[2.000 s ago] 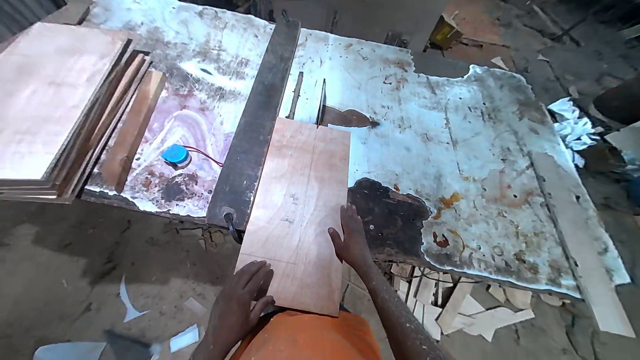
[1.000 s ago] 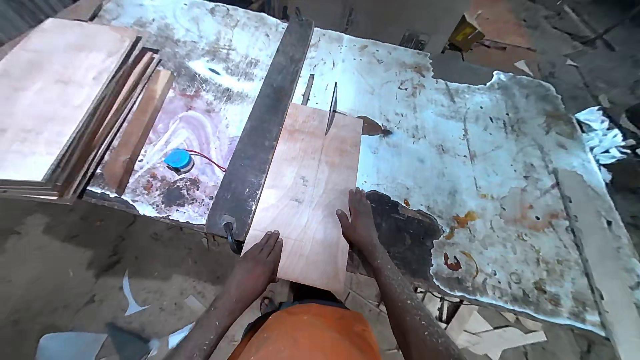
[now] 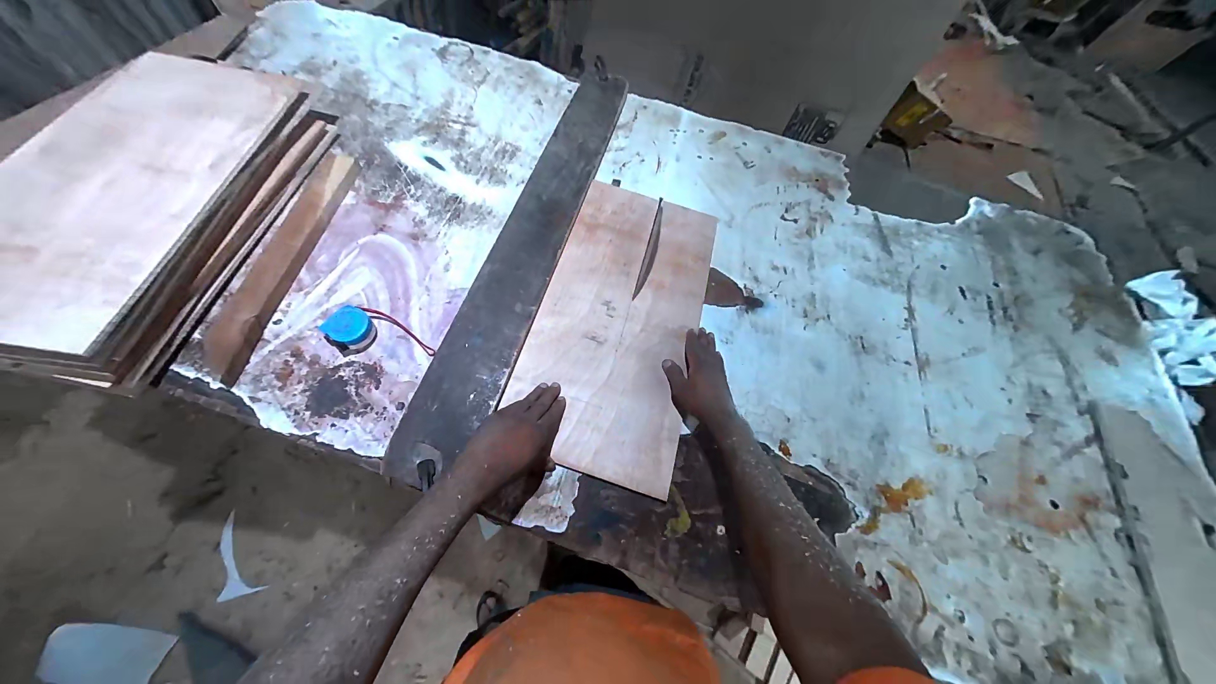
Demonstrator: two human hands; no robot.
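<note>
A rectangular plywood panel (image 3: 608, 351) lies flat on the worn metal-topped table, its left edge along a dark straight fence bar (image 3: 518, 271). A circular saw blade (image 3: 649, 249) stands up through the panel near its far end. My left hand (image 3: 521, 432) rests with its fingers on the panel's near left corner, beside the fence. My right hand (image 3: 701, 380) lies against the panel's right edge, thumb on top and fingers pointing forward. Neither hand curls round the wood. The blade's lower part is hidden.
A stack of plywood boards (image 3: 142, 199) and a wooden strip (image 3: 275, 275) lie on the table's left side. Near them is a blue round object (image 3: 349, 328) with a red cord. A flat strip (image 3: 1164, 532) lies at the right; offcuts are on the floor.
Both hands and the panel have moved forward along the fence. The blade stood beyond the panel's far edge two seconds ago and now shows within the panel.
</note>
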